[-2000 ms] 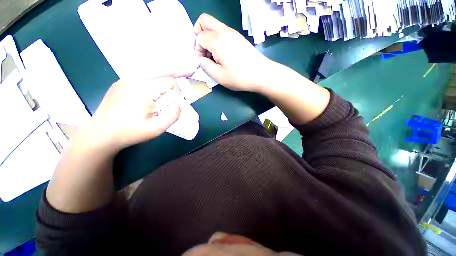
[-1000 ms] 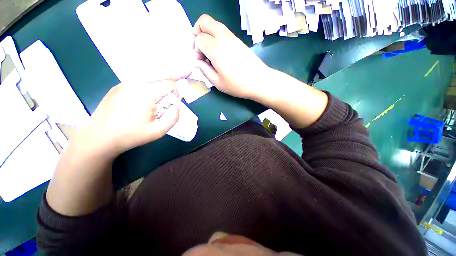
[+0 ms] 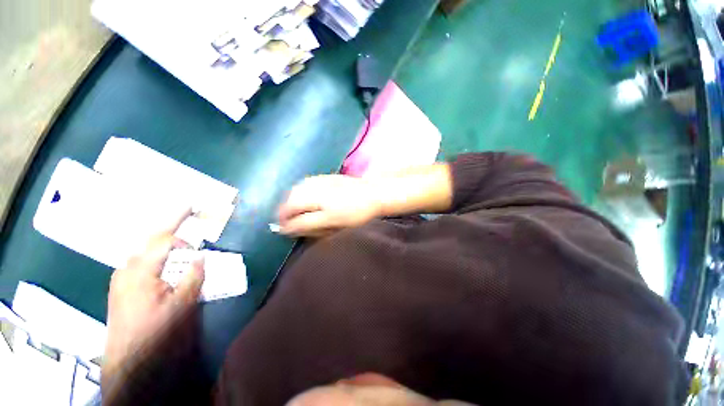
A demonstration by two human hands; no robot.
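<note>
A flat white box blank (image 3: 103, 208) lies on the dark green mat, with a dark hang slot at its rounded far end. My left hand (image 3: 151, 293) holds the blank's near end, thumb on a small flap with faint print. My right hand (image 3: 329, 208) is blurred, low at the bench edge, apart from the blank. A tiny white scrap (image 3: 275, 228) shows at its fingertips; whether it is pinched or lies on the mat I cannot tell.
More white blanks (image 3: 59, 317) lie at the lower left. A stack of blanks (image 3: 182, 40) stands at the top. A pink bag (image 3: 401, 131) is beyond my right hand, beside a small dark object (image 3: 367, 73). A blue stool (image 3: 627, 38) stands on the floor.
The view has turned to the right, bringing the pink bag into sight. My right hand has left the blank and moved to the bench edge. My left hand stays on the blank.
</note>
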